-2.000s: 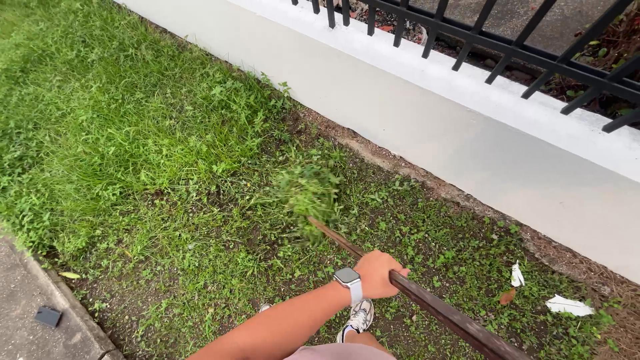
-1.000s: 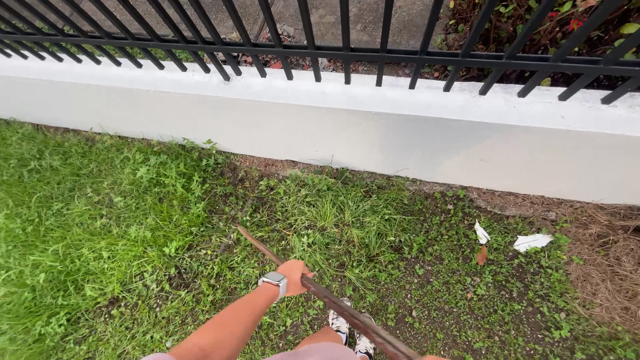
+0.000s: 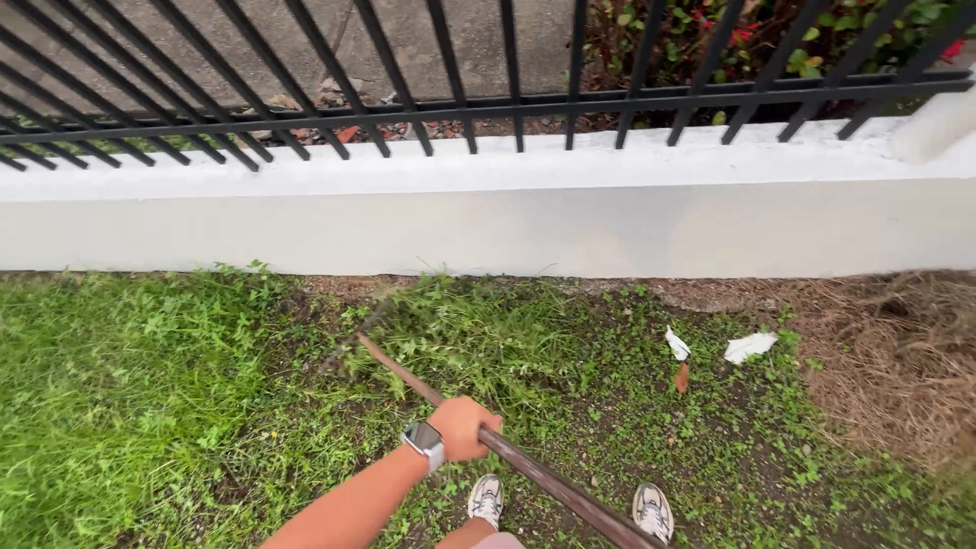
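My left hand (image 3: pixel 462 428), with a smartwatch (image 3: pixel 424 444) on its wrist, grips a long brown wooden pole (image 3: pixel 560 486). The pole slants from the lower right up to the left. At its far end a dark, blurred head, perhaps a rake's (image 3: pixel 357 335), touches the ground at the left edge of a heap of loose cut grass (image 3: pixel 488 335). The heap lies near the foot of the wall. My right hand is out of view, and the pole's near end runs off the bottom edge.
A low white wall (image 3: pixel 457 229) with a black metal fence (image 3: pixel 488 110) crosses the front. Taller grass (image 3: pixel 114 381) grows at left; dry brown clippings (image 3: pixel 907 374) lie at right. Two white scraps (image 3: pixel 751 347) and a brown leaf (image 3: pixel 682 377) are nearby. My shoes (image 3: pixel 486 499) stand below.
The pole's far end has moved to the left side of the heap. Clumped grass that hid it two seconds ago now lies near the wall. The view has turned toward the fence.
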